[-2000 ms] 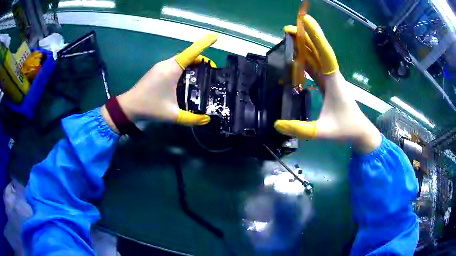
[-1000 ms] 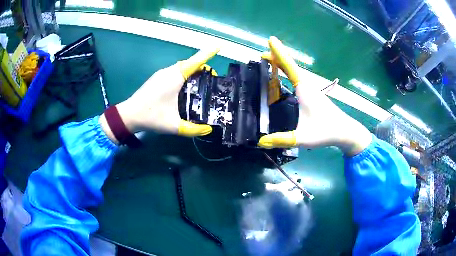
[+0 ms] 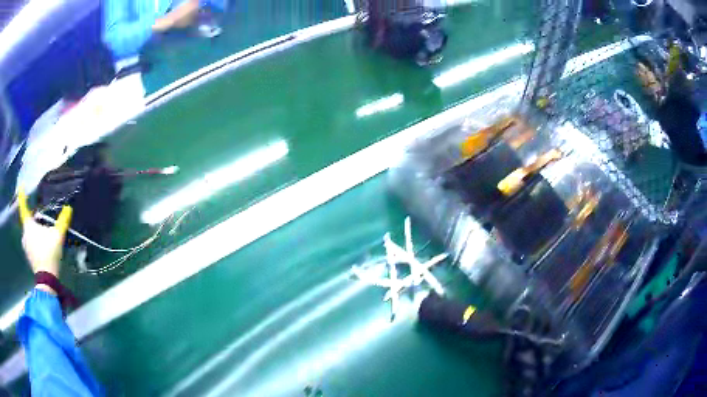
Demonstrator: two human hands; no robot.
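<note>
My left hand, with yellow finger cots and a dark red wrist band, is at the far left edge. Its fingers are spread at the near side of a blurred black housing with loose pale wires, beyond the white strip. I cannot tell if the fingertips touch it. My right hand is not in view. A clear plastic blister tray stack stands at the right, holding dark LCD panels with orange ribbon tails.
White strips lie in a star-shaped pile left of the trays. A black cylinder with a yellow band, the air gun, lies below them. A coworker's blue sleeve and hand show at top left. Wire mesh stands behind the trays.
The view has swung right, bringing the trays and white strips into sight. My hands no longer frame a housing together; my right hand has left the picture.
</note>
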